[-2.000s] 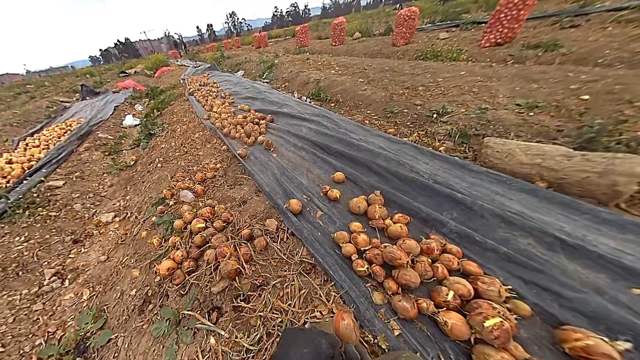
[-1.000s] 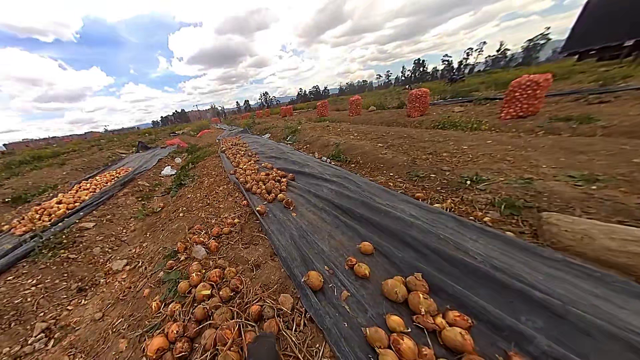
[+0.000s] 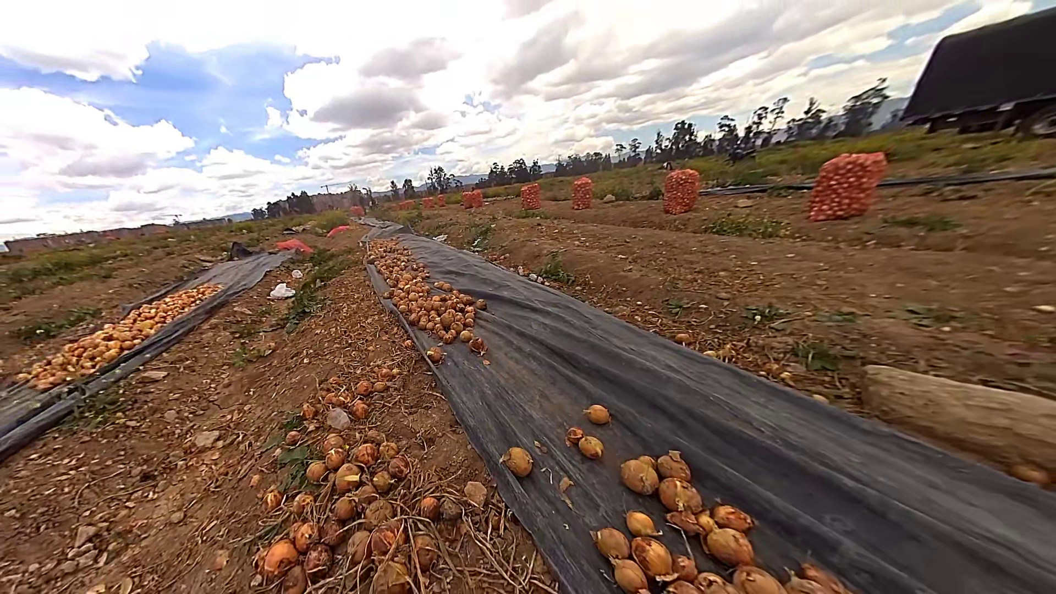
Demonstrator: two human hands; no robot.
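Note:
Neither my left hand nor my right hand shows in the head view. Loose brown onions (image 3: 679,495) lie in a group on a long sheet of black plastic (image 3: 627,371), at the lower right. Farther up the same sheet is a longer heap of onions (image 3: 429,304). On the soil left of the sheet, more onions (image 3: 363,487) rest among dry stalks, some with darker, dirty skins. What my hands hold or touch is hidden.
Another dark sheet with an onion heap (image 3: 124,334) runs at the left. A log (image 3: 957,408) lies at the right edge. Red mesh sacks of onions (image 3: 847,186) stand beyond the furrows. A dark covered vehicle (image 3: 990,70) is at the upper right.
The view has tilted up, showing more sky. A dark shape at the bottom edge, beside the sheet in the earlier frames, is out of view now.

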